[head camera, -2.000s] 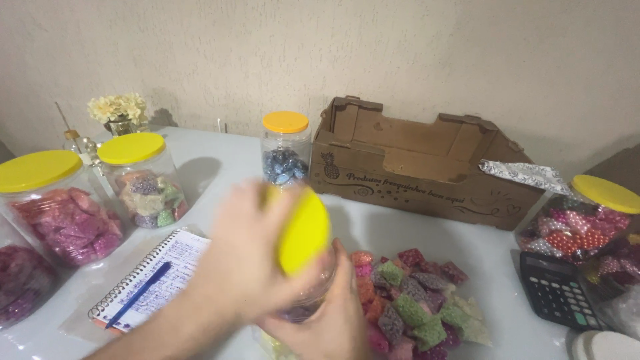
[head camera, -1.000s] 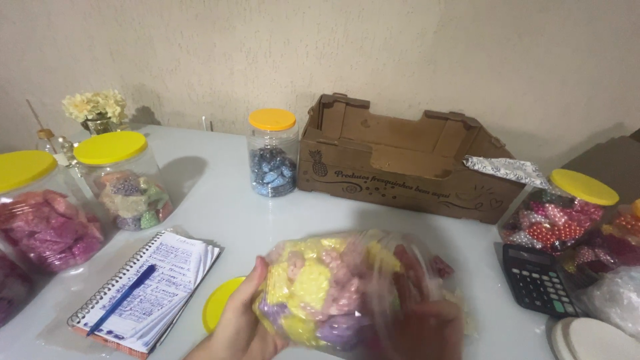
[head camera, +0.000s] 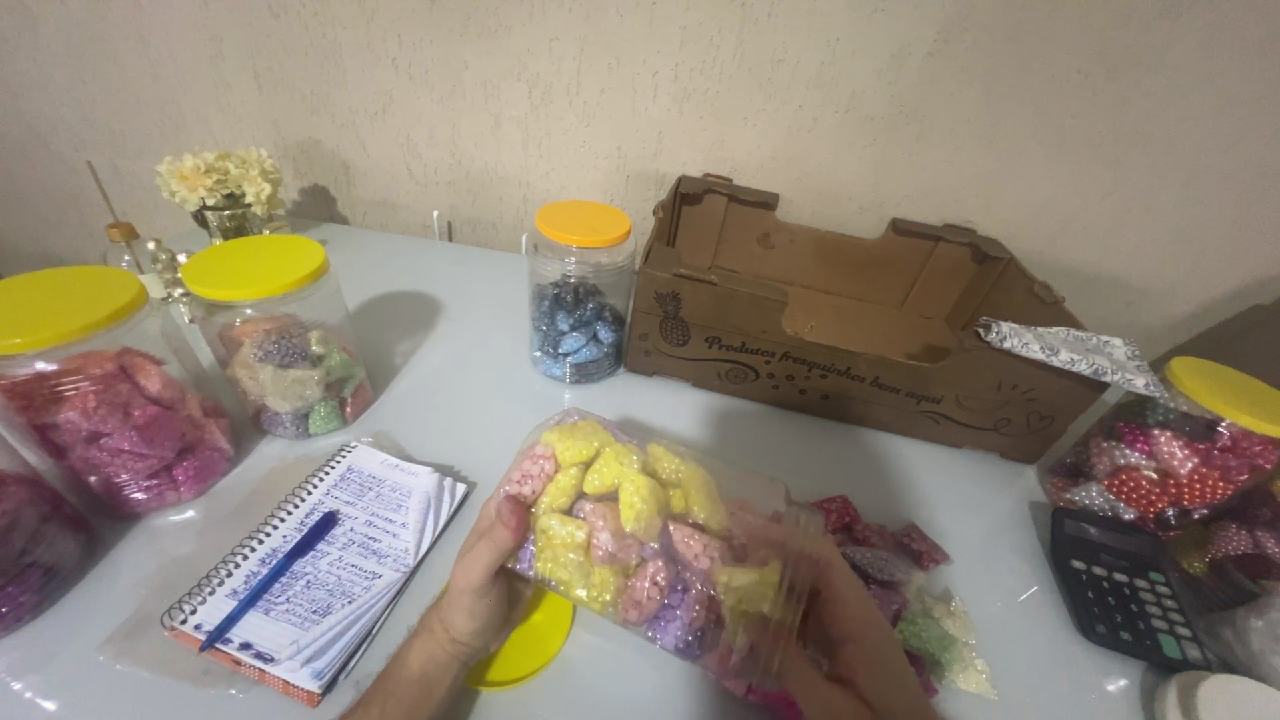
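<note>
A clear plastic jar (head camera: 640, 540) lies on its side between my hands, full of small packets of yellow, pink and purple beads. My left hand (head camera: 485, 580) grips its base end. Around the mouth end is my right hand (head camera: 840, 610), partly seen through the plastic. A yellow lid (head camera: 530, 645) lies on the table beneath my left hand. Behind and below my right hand is a pile of bead packets (head camera: 880, 555) in red, pink, green and cream, partly hidden by the jar and hand.
Yellow-lidded jars (head camera: 110, 430) stand left, near a spiral notebook (head camera: 330, 560) with a blue pen (head camera: 270, 580). An orange-lidded jar (head camera: 580, 300) stands beside a cardboard box (head camera: 850, 370) at the back. On the right are a calculator (head camera: 1130, 590) and a jar of bead packets (head camera: 1165, 450).
Two seconds ago my hand was on the yellow lid; it now lies on the table. The jar has been tipped onto its side, and its packets show between my hands.
</note>
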